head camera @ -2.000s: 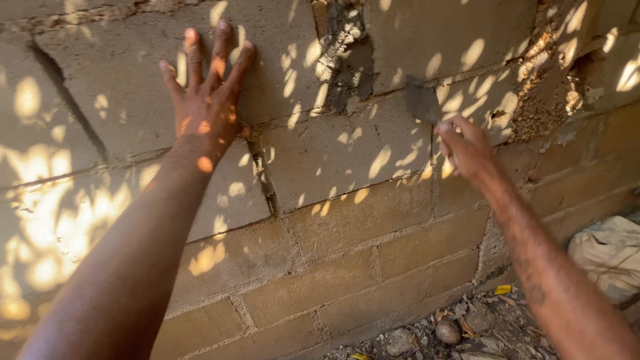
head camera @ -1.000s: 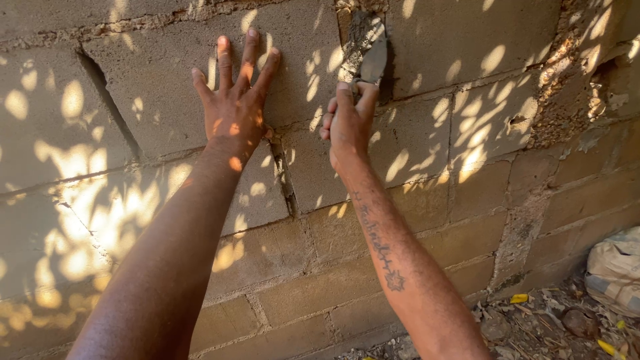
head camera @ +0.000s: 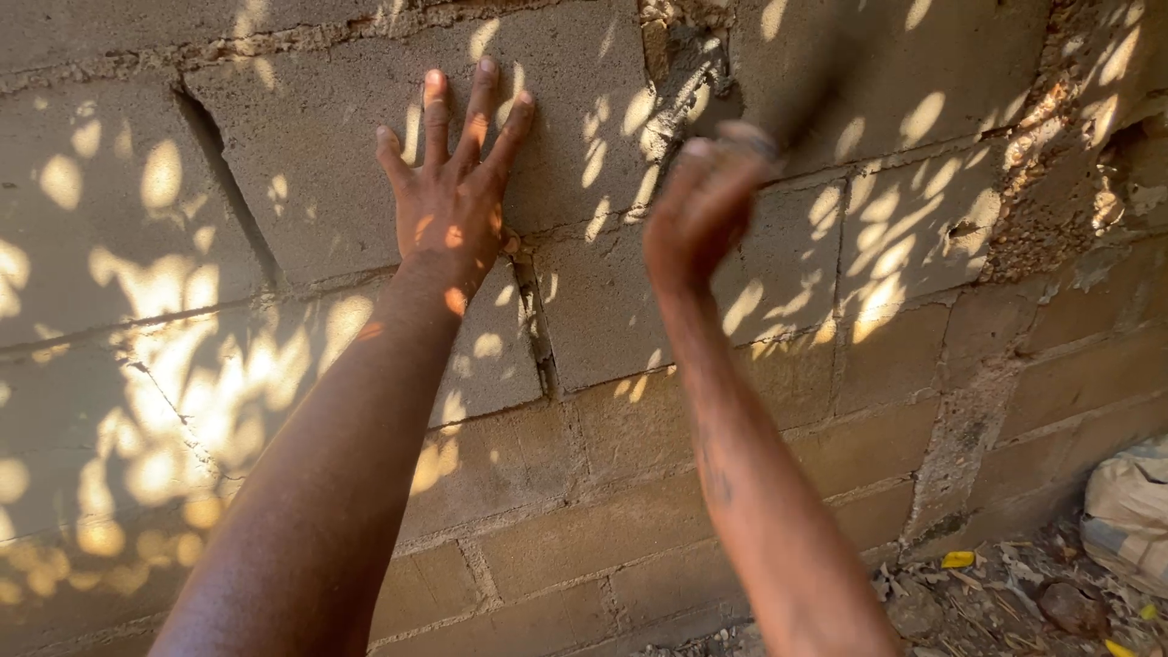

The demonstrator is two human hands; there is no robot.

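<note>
My left hand (head camera: pixel 452 182) lies flat with fingers spread against a block of the concrete block wall (head camera: pixel 365 228). Up and to its right, my right hand (head camera: pixel 707 205) is closed around the handle of a trowel (head camera: pixel 821 82), whose dark blade is blurred by motion and tilts up to the right. Wet grey mortar (head camera: pixel 689 87) fills part of an upright joint just above and left of my right hand. Lower down, an open vertical gap (head camera: pixel 534 324) runs between two blocks, below and right of my left hand.
Another open joint (head camera: pixel 224 173) is left of my left hand. A rough, broken strip of masonry (head camera: pixel 1049 155) stands at the right. At the wall's foot are leaf litter and stones (head camera: pixel 985 593), with a pale sack (head camera: pixel 1131 516) at the right edge.
My right hand with the trowel first moved left to the mortared joint; now the blade has swung to the right, off that joint. My left hand keeps its place on the block.
</note>
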